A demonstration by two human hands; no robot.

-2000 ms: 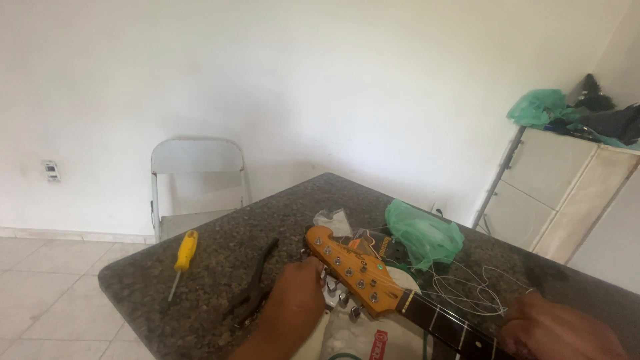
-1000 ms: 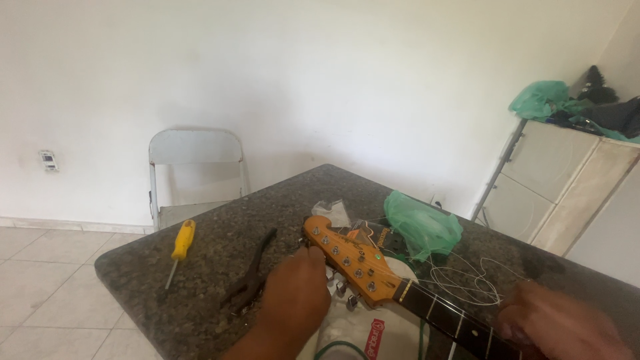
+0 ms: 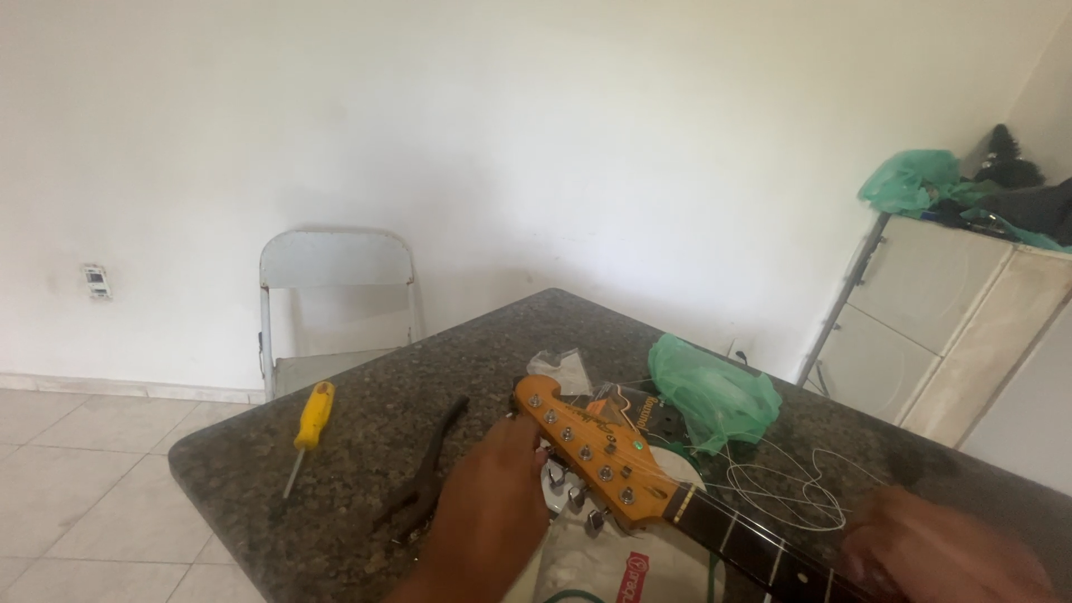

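Observation:
An orange-brown wooden guitar headstock point(image 3: 586, 448) points up and left, with its dark fretted neck point(image 3: 745, 536) running to the lower right. My left hand point(image 3: 494, 494) has its fingers at the tuning pegs point(image 3: 576, 496) on the headstock's left edge, near the tip; the exact peg is hidden. Beside the neck, on its right, is my right hand point(image 3: 938, 544), blurred, its fingertips partly hidden and their hold unclear. Coiled thin string point(image 3: 783, 490) lies between that hand and the headstock. Strings run along the neck.
Left of the guitar lie dark pliers point(image 3: 429, 469) and a yellow-handled screwdriver point(image 3: 311, 423) on the granite table point(image 3: 469, 360). A green plastic bag point(image 3: 716, 394), a clear packet point(image 3: 561, 368) and a printed package point(image 3: 628, 406) lie behind the headstock. A white folding chair point(image 3: 339, 264) stands beyond.
My left hand stays by the tuning pegs, with its knuckles and wrist turned differently than in the earliest frame. My right hand remains near the neck.

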